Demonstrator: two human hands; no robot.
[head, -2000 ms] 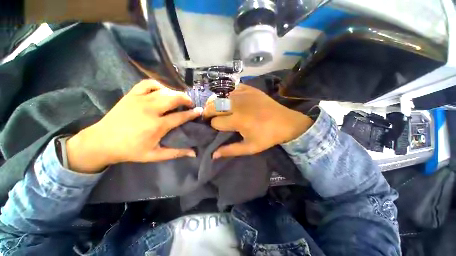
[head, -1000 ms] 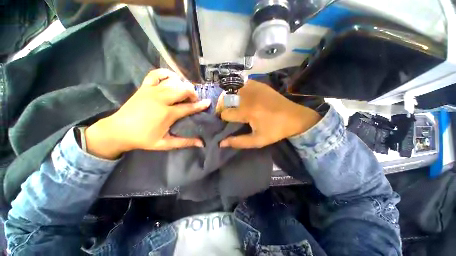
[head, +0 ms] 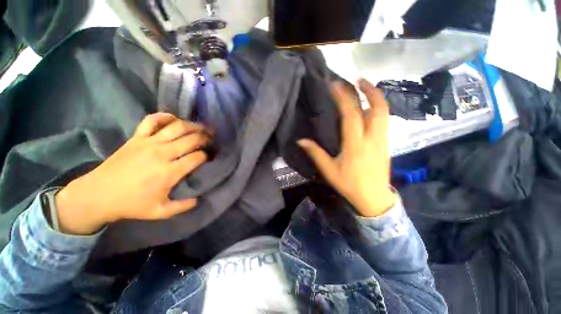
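A large dark grey garment (head: 74,116) lies over the machine table and hangs at its front edge. A bluish-purple area (head: 222,101) of cloth shows under and in front of the needle area (head: 212,64). My left hand (head: 138,172) lies on the grey cloth left of the needle, its fingers curled at a fold; the fingertips are partly blurred. My right hand (head: 360,147) is at the cloth's right side with fingers spread, slightly blurred, holding nothing visible.
A bundle of black labels (head: 418,98) lies on the table at right, beside a small parts tray (head: 470,97) with blue tape. A black panel (head: 323,21) is at the top. Dark garments (head: 473,178) are heaped at right. A measuring strip (head: 292,178) runs along the table's front edge.
My right hand has come away from the needle to the right and opened. My left hand has moved down and left. More bluish-purple cloth shows, and the view has shifted right.
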